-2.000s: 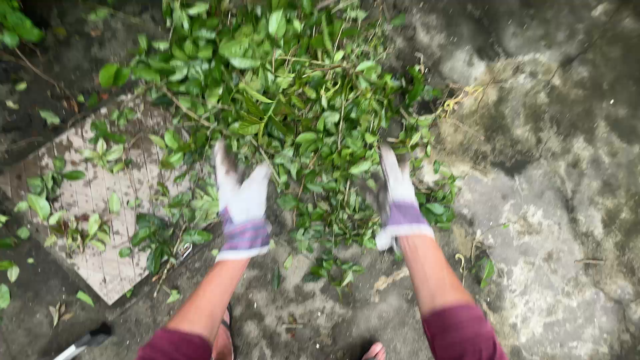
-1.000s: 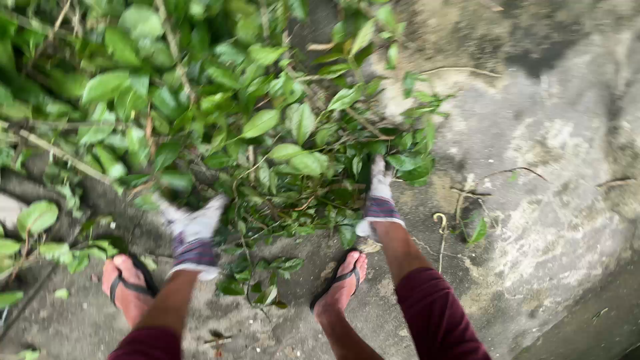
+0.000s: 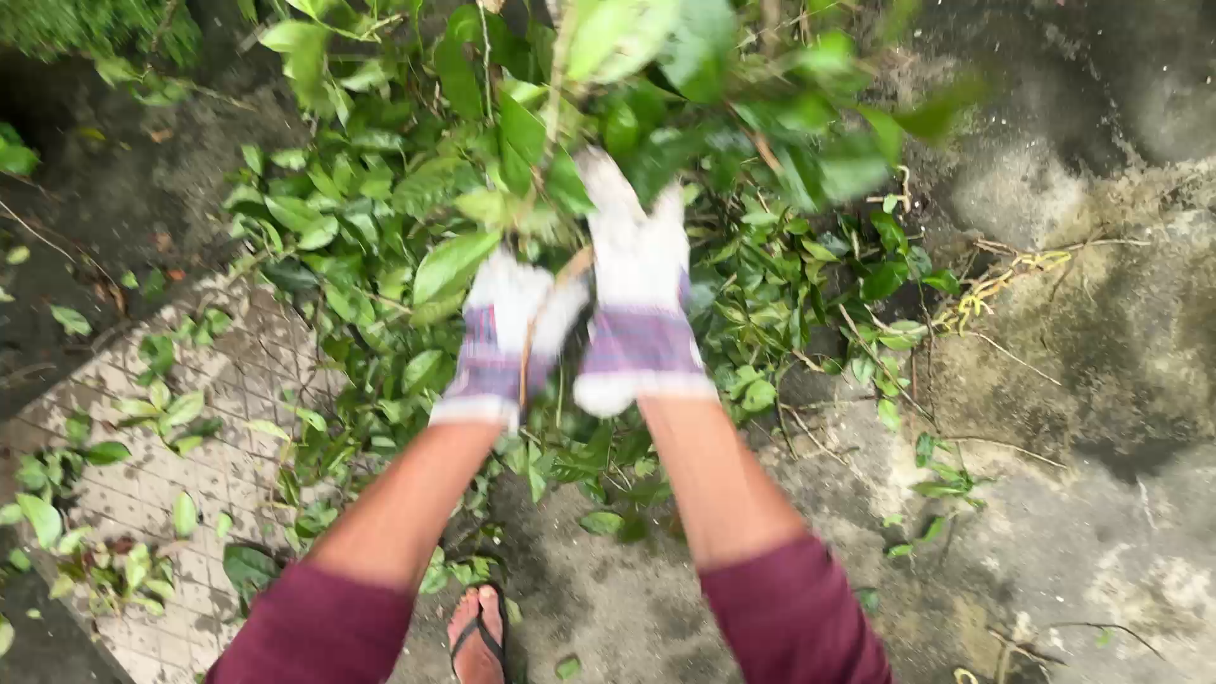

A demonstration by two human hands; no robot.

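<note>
Both hands wear white work gloves with purple striped cuffs. My left hand (image 3: 513, 323) is closed around a thin brown stem of a leafy branch (image 3: 622, 43), which rises blurred toward the camera. Close beside it on the right, my right hand (image 3: 635, 256) reaches into the same leaves with its thumb spread from the fingers; motion blur and foliage hide whether it grips anything. Under and around both hands lies a heap of green leafy cuttings (image 3: 380, 209) on the ground.
A tiled slab (image 3: 237, 380) with scattered leaves lies at the left. Stained concrete (image 3: 1064, 570) spreads on the right, with loose twigs and a yellowish tangled stem (image 3: 978, 294). A foot in a black flip-flop (image 3: 478, 632) stands at the bottom.
My hands, wide apart at the heap's lower edge one second ago, are now close together. A branch now stands raised above the heap at them. The view has shifted.
</note>
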